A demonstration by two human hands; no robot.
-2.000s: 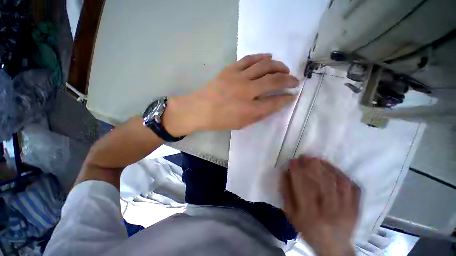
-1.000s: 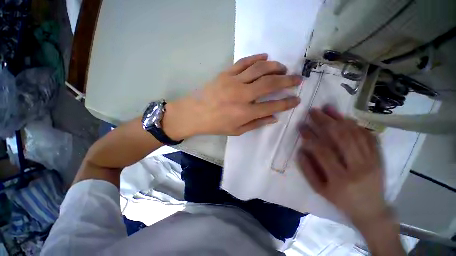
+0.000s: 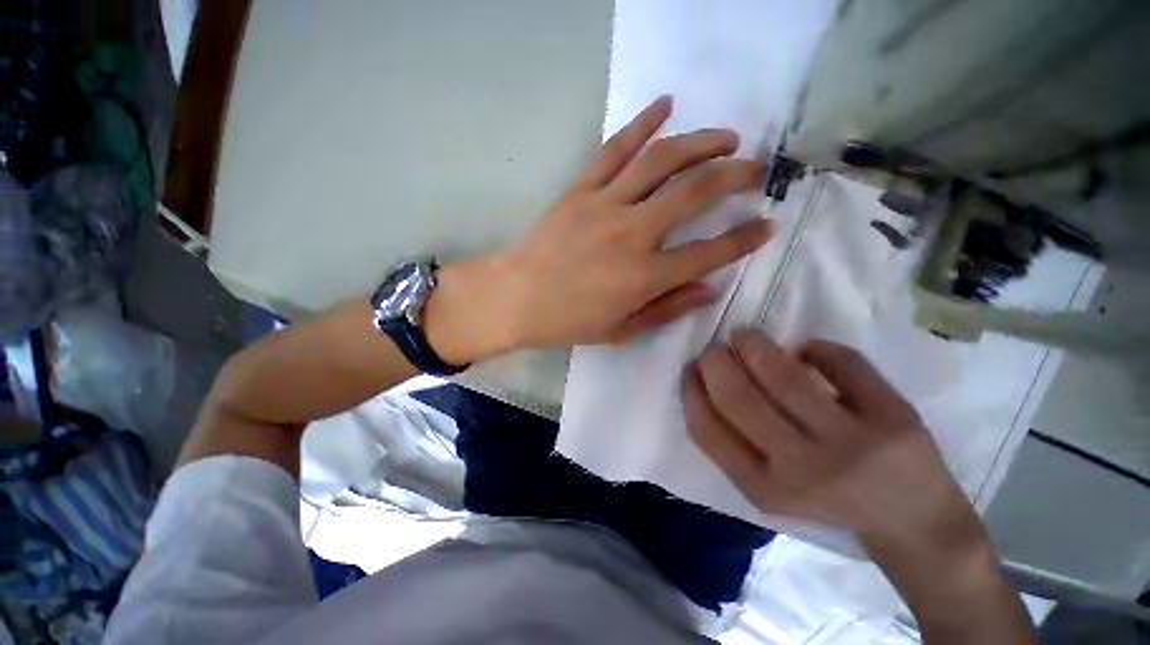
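The white garment panel lies flat on the machine bed, under both hands. A narrow stitched placket strip runs down it from the dark presser foot. My left hand, with a watch on the wrist, lies palm down with fingers spread, fingertips beside the foot and the strip's left edge. My right hand rests on the panel lower down, fingers bent and close together over the strip's lower part, hiding its end. Neither hand visibly grips the cloth.
The off-white machine head overhangs the upper right, with thread parts below it. The pale table extends left. White pieces hang below its edge by the dark-clothed lap. Plastic bags and striped cloth are at far left.
My right hand moved down to the left, then up to the right, and now sits back lower left on the strip. My left hand's fingers are spread wider. The panel shifted slightly.
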